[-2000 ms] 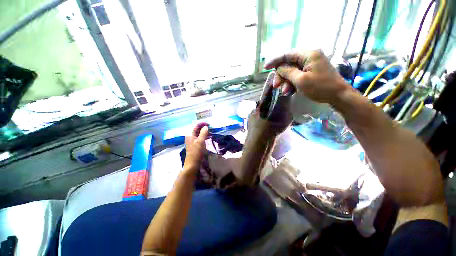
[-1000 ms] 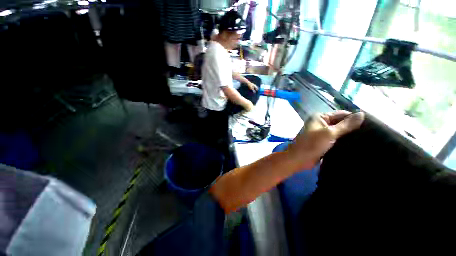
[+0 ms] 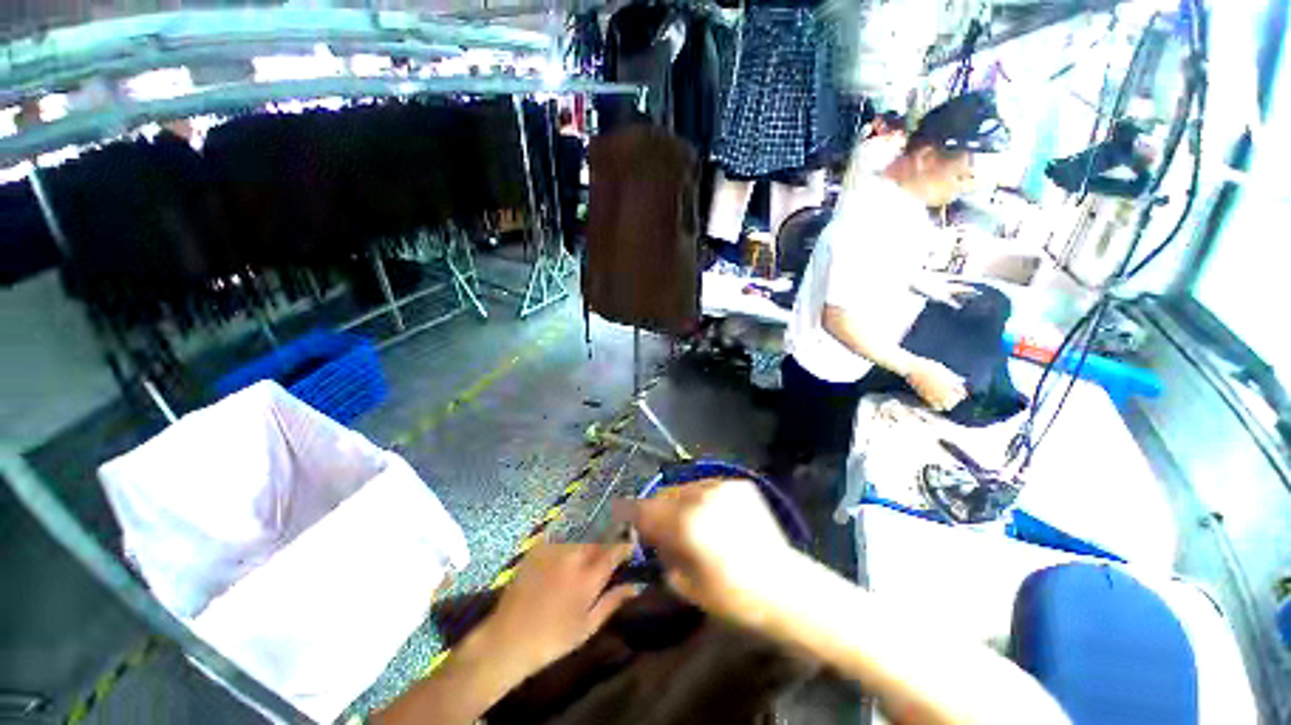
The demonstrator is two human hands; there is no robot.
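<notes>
A dark brown garment (image 3: 644, 666) is held low in front of me, cut off by the bottom edge. My left hand (image 3: 564, 598) grips its upper edge with bent fingers. My right hand (image 3: 708, 545) is just to the right and slightly higher, its fingers close to the left fingertips and also on the garment's top. A small metallic glint shows between the fingertips; I cannot tell what it is. The fingers hide part of the garment's top. The navy padded board (image 3: 1104, 644) is at the lower right, apart from my hands.
A white-lined bin (image 3: 283, 567) stands at left, a blue tub (image 3: 772, 496) behind my hands. A brown garment (image 3: 640, 227) hangs on a stand ahead. Dark clothes hang on rails at left. A person in white (image 3: 864, 283) works at a table at right. Yellow-black tape marks the floor.
The view has swung from the windows and board to the aisle. The hand and dark cloth seen at right have given way to both hands together on the brown garment, low in the middle.
</notes>
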